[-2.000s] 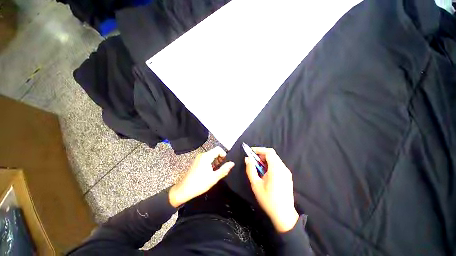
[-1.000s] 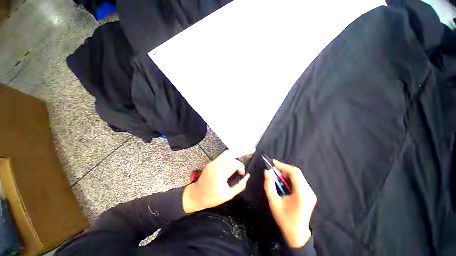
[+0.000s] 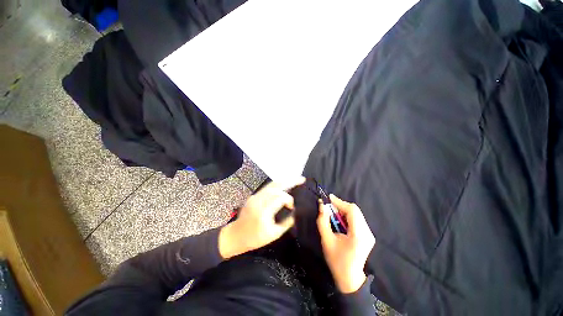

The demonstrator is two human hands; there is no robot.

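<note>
A large dark jacket (image 3: 420, 142) lies spread over the right side of the white table (image 3: 265, 80), its edge running down to my hands at the table's near corner. My right hand (image 3: 347, 244) is closed around small thread snips (image 3: 334, 217) with a purple-blue handle; the thin blades point up and left at the jacket's edge. My left hand (image 3: 262, 217) is at the same edge, just left of the snips, index finger stretched out and the other fingers curled. Whether its fingertips pinch cloth or a thread cannot be told.
Another dark garment heap (image 3: 133, 111) hangs at the table's left side, with a bit of blue (image 3: 106, 20) behind it. A brown cardboard box (image 3: 46, 210) stands at the lower left on the speckled floor (image 3: 166, 216). Pale clippings cling to my dark clothes.
Compared with one second ago, both hands appear slightly further left, along with the whole view. My left index finger is now stretched out toward the jacket's edge. The snips stay in my right hand.
</note>
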